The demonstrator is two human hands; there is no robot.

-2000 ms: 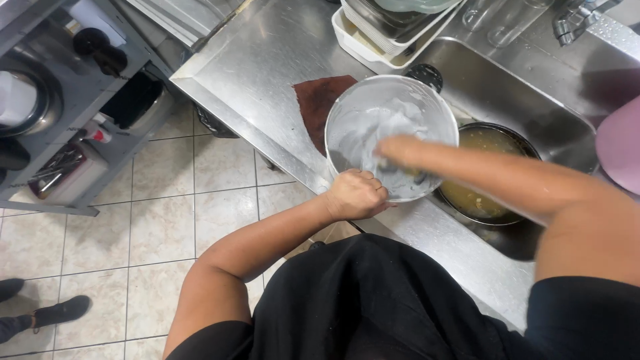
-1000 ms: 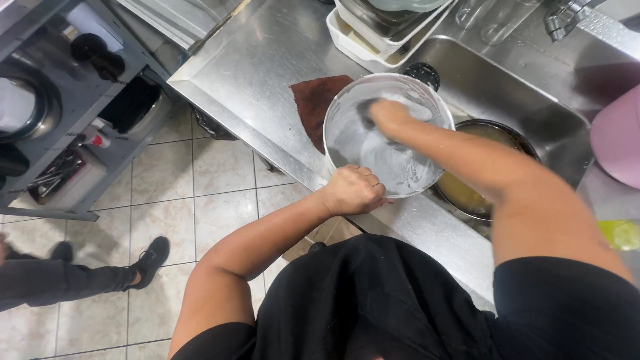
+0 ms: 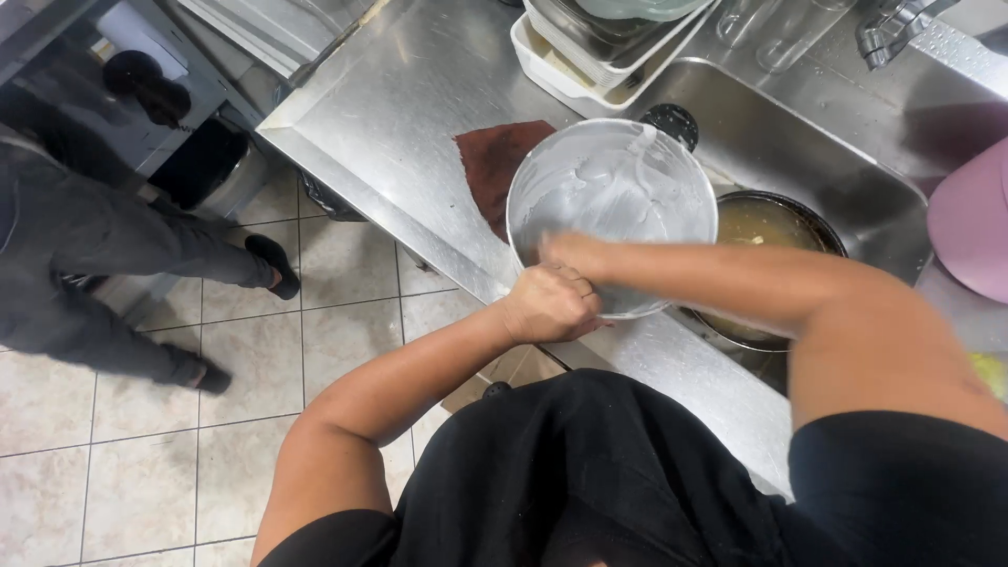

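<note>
A round light-coloured tub (image 3: 622,189) with whitish suds smeared over its inner wall sits at the counter's edge, beside the sink. My left hand (image 3: 551,303) is closed on its near rim. Inside the tub, at the near left wall, my right hand (image 3: 579,256) is blurred and partly hidden; whether it holds anything cannot be made out. A reddish-brown cloth (image 3: 496,169) lies on the steel counter, partly behind the tub. To the right, a dark-rimmed round pan (image 3: 776,224) of murky liquid stands in the sink, with my right forearm crossing over it.
White trays (image 3: 551,75) are stacked at the sink's far left corner. A steel sink (image 3: 835,157), a faucet (image 3: 882,39) and a pink container (image 3: 972,220) are to the right. At the left, a person in dark trousers (image 3: 150,236) stands on the tiles by a shelf unit.
My right hand has moved from the tub's upper middle to its near left wall. My left hand stays on the rim. The other person has come further into view at the left.
</note>
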